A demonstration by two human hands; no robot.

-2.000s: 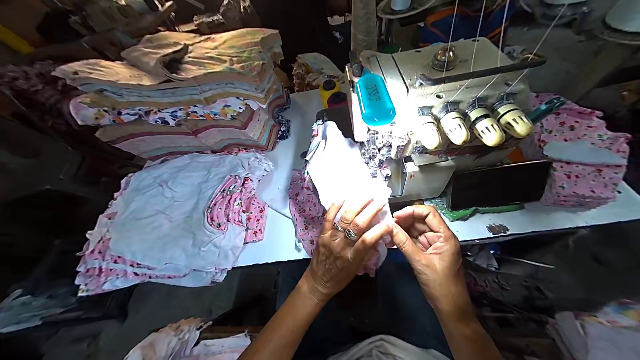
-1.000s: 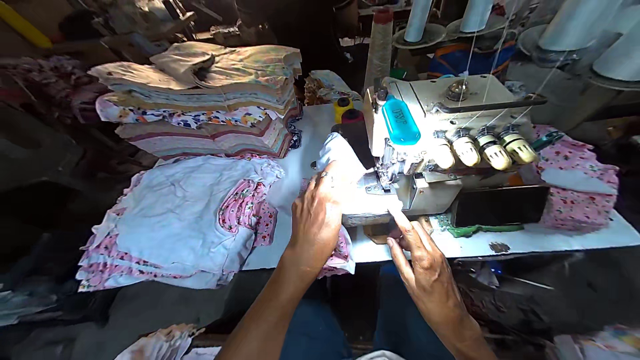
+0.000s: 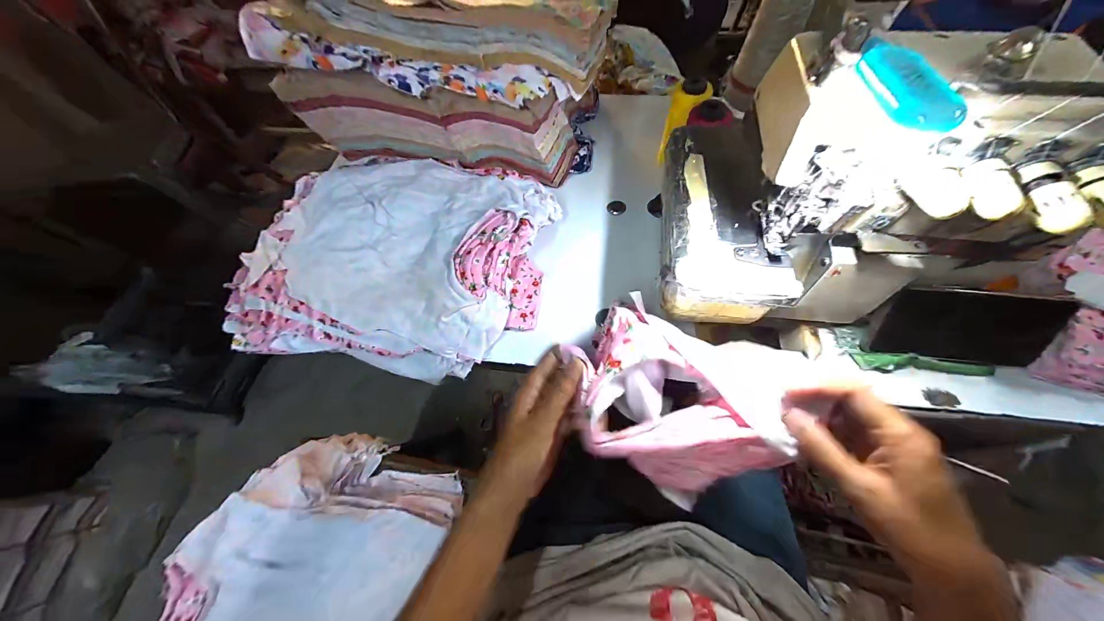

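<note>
A pink floral and white fabric garment piece [image 3: 699, 431] is stretched between my hands, just off the table's front edge, with an opening showing in its middle. My left hand [image 3: 539, 414] pinches its left end; my right hand [image 3: 871, 457], somewhat blurred, grips its right end. Beyond the piece stands an overlock sewing machine [image 3: 789, 129], brightly lit around its needle area, with no cloth on its plate. To the left lies a stack of white and pink floral cut pieces [image 3: 371, 250].
Folded fabric stacks [image 3: 431, 112] rise at the back left. More cut pieces [image 3: 310, 552] lie low at the left, below the white table [image 3: 561, 293]. A yellow thread cone [image 3: 684, 112] stands beside the machine. Pink floral pieces [image 3: 1078, 345] sit at the far right.
The cloth was at the machine under my left hand; now both hands hold it up in front of the table edge, nearer my lap. The view has shifted closer.
</note>
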